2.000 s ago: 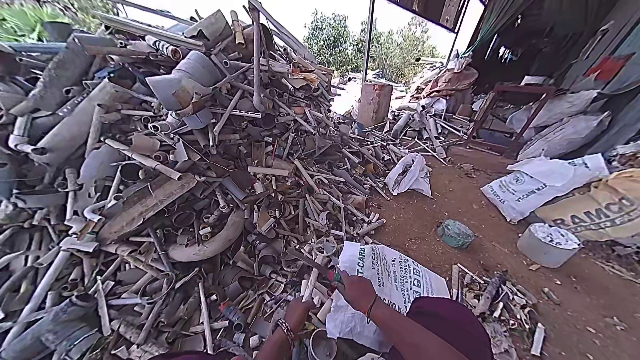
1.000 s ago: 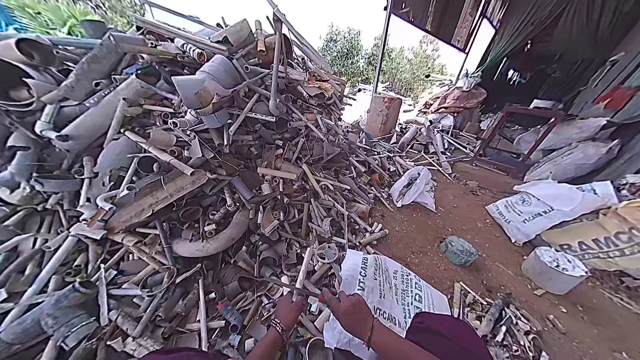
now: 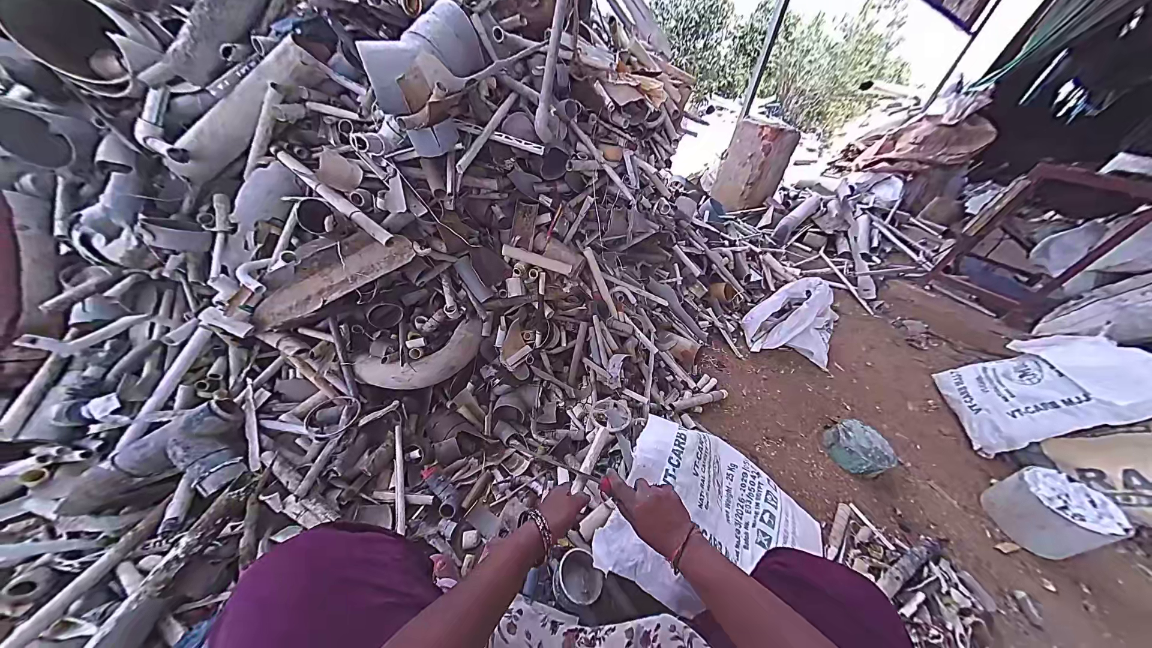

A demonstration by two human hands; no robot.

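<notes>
At the lower middle, my left hand (image 3: 560, 509) is closed on the lower end of a pale plastic pipe piece (image 3: 592, 453), which points up and away. My right hand (image 3: 650, 515) grips a long, thin tool with some red at the handle; its dark, narrow blade (image 3: 553, 463) lies across the pipe just above my left hand. Whether it is a knife or a saw cannot be told. Beneath and beside my right hand lies a white woven sack (image 3: 711, 481) bearing print. A round metal-looking container (image 3: 578, 578) is between my forearms.
A tall heap of scrap plastic pipes and fittings (image 3: 414, 360) fills the left and middle. On the brown soil at right are a crumpled white bag (image 3: 792, 319), a green lump (image 3: 860, 448), a whitish tub (image 3: 1053, 513), a printed sack (image 3: 1044, 391) and smaller scraps (image 3: 936, 585).
My hands have drawn closer together since two seconds ago. The tool, earlier angled over the sack, now crosses the pipe. The view has shifted slightly.
</notes>
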